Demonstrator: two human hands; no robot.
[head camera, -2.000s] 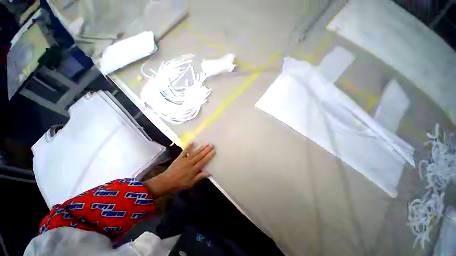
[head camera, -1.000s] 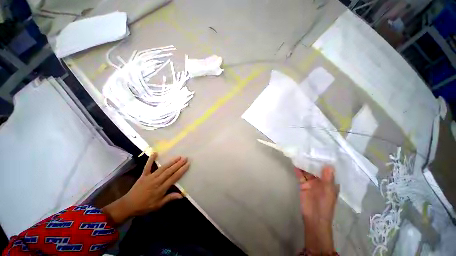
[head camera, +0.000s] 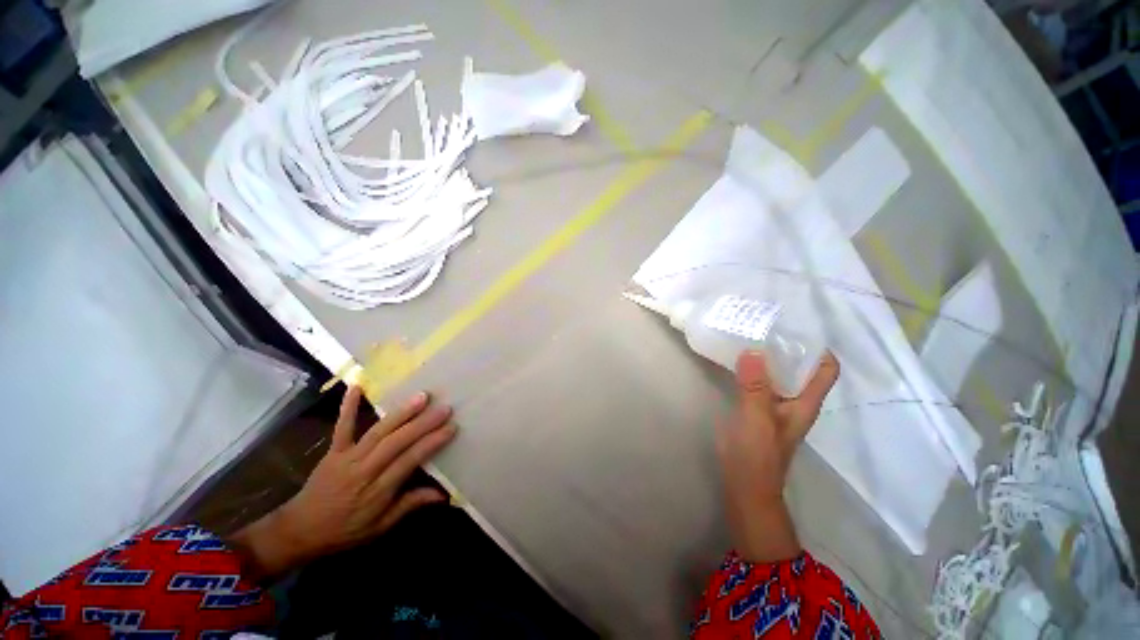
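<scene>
My right hand (head camera: 773, 413) holds a translucent glue bottle (head camera: 740, 328) with a white printed label, its thin pale nozzle pointing left. The bottle is over the left edge of a white cut cloth piece with two straps (head camera: 813, 269), which lies at an angle on the table. My left hand (head camera: 381, 465) lies palm down with fingers spread at the table's near edge, holding nothing. Its fingers are close to the end of a yellow tape line.
A bundle of long white strips (head camera: 344, 188) lies at the upper left, with a crumpled white cloth (head camera: 525, 103) at its end. Short curly strips (head camera: 981, 575) lie at the lower right. A white panel pile (head camera: 119, 363) is beside the table at left.
My right hand has come into view and now holds the bottle, with its nozzle a little higher and nearer the cloth's left corner. My left hand stays flat at the table edge.
</scene>
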